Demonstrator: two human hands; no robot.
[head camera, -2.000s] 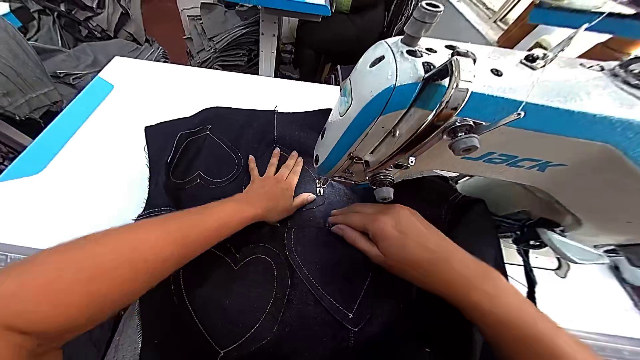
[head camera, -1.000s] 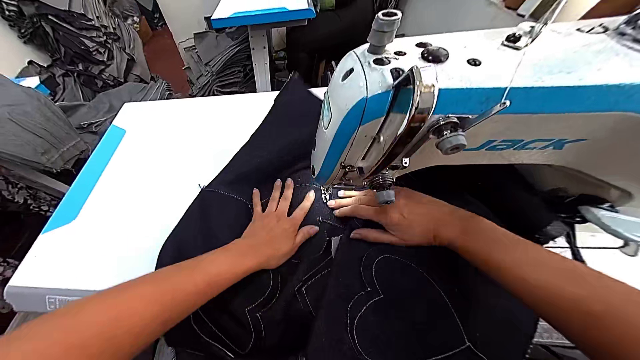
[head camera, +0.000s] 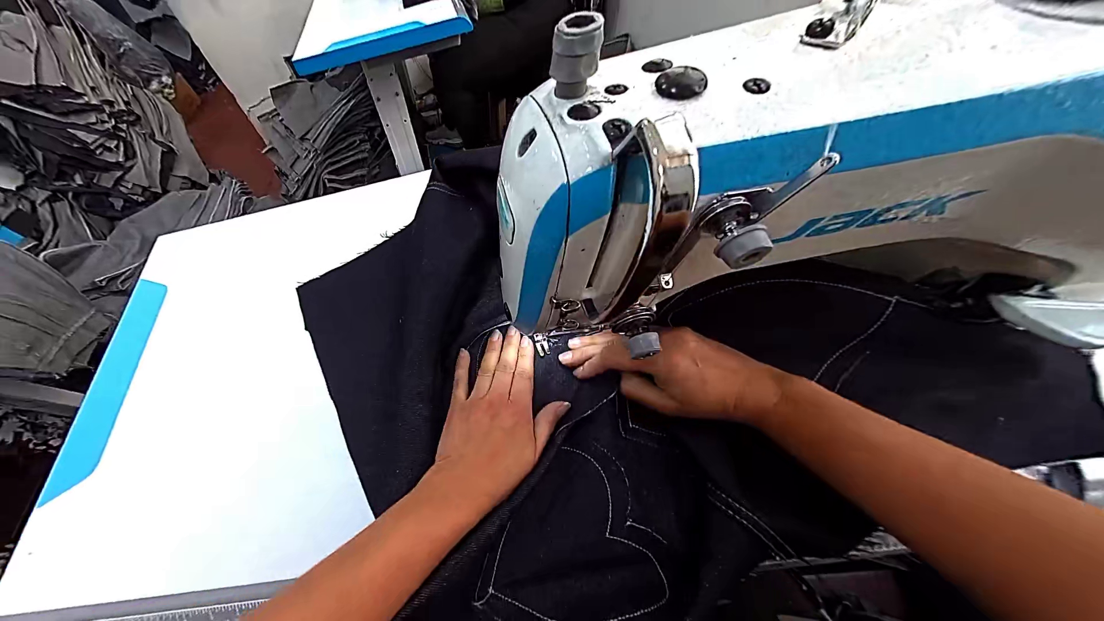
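Observation:
Dark denim fabric (head camera: 379, 345) with light stitched outlines, one of them heart-like, lies bunched under the head of a white and blue Jack sewing machine (head camera: 539, 224). Just left of the presser foot (head camera: 542, 344), my left hand (head camera: 496, 414) rests flat on the cloth, fingers extended and thumb apart. To the right of the foot, my right hand (head camera: 681, 371) presses on the denim with bent fingers, partly behind a grey knob (head camera: 643, 345). Whether its fingers pinch the cloth cannot be told. Part of the fabric passes beneath the machine arm to the right.
The white sewing table (head camera: 233, 414) has a blue edge strip (head camera: 108, 388) and a ruler scale along its near side. Piles of grey garments (head camera: 86, 129) lie at the upper left. Behind stands another white table with a blue edge (head camera: 379, 43).
The denim has been turned and shifted beneath the machine head, with more of it now under the arm at the right. Both hands remain beside the presser foot. The view has moved closer.

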